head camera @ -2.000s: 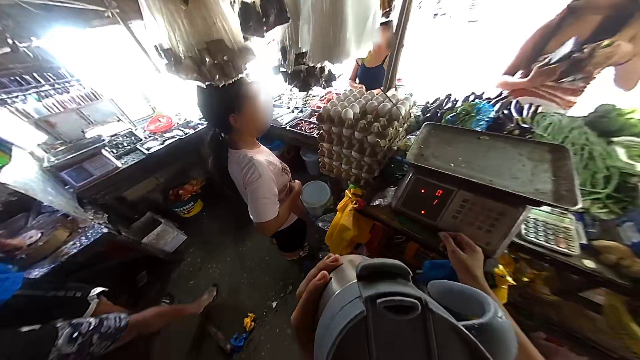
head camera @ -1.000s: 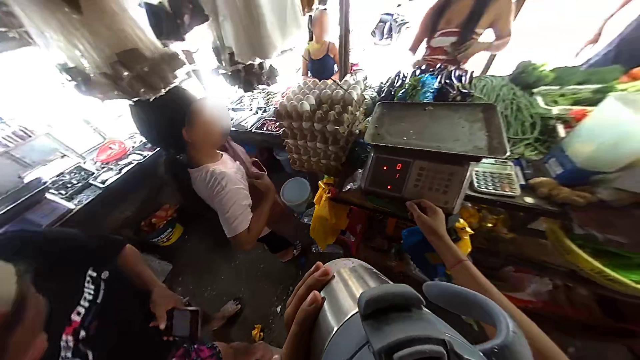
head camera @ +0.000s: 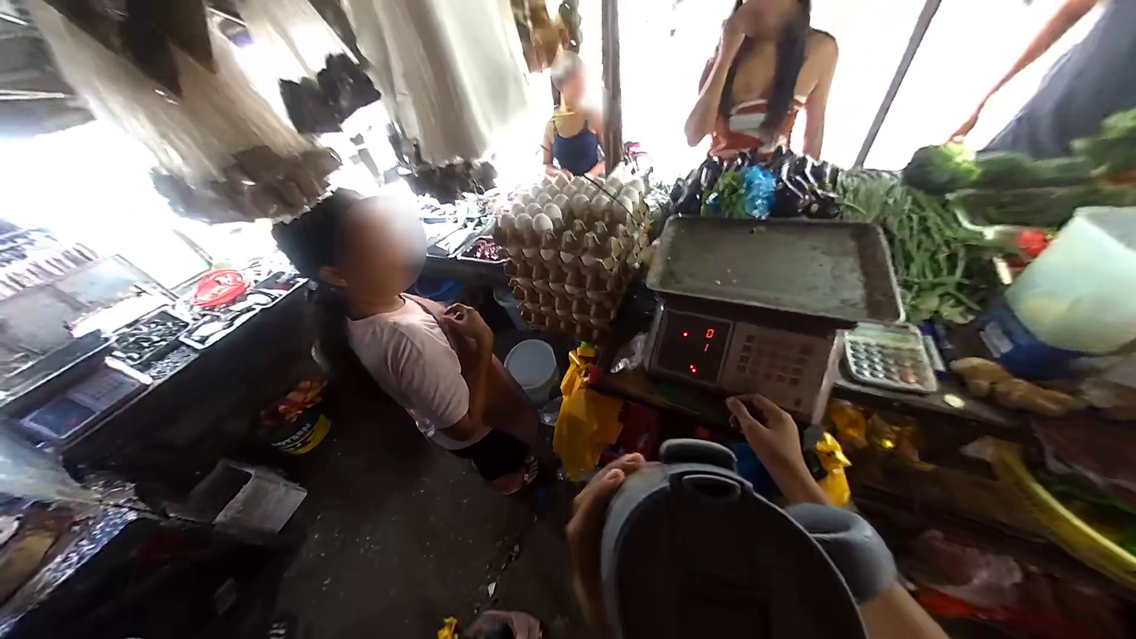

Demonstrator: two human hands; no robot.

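Note:
My left hand (head camera: 596, 519) is curled around the side of a grey-lidded kettle (head camera: 728, 550), close below the camera. The kettle's grey handle (head camera: 841, 537) is on its right side, beside my right forearm. My right hand (head camera: 765, 433) has its thumb and fingers apart at the lower front edge of a digital scale (head camera: 741, 351), with nothing visible in it. Red digits glow on the scale's display, and its metal tray (head camera: 777, 266) holds no goods. A calculator (head camera: 887, 357) lies to the right of the scale. Stacked egg trays (head camera: 572, 275) stand to its left.
A person in a pale shirt (head camera: 408, 364) stands left of the counter. Two people (head camera: 577, 146) are behind the eggs and eggplants (head camera: 799, 182). Green beans (head camera: 923, 235) and ginger (head camera: 1016, 386) lie at right. A yellow plastic bag (head camera: 586, 422) hangs at the counter; a lidded bucket (head camera: 532, 366) stands behind it.
The person in a black shirt with a phone, at lower left one second ago, is out of view. My left hand stays on the kettle and my right hand stays by the scale.

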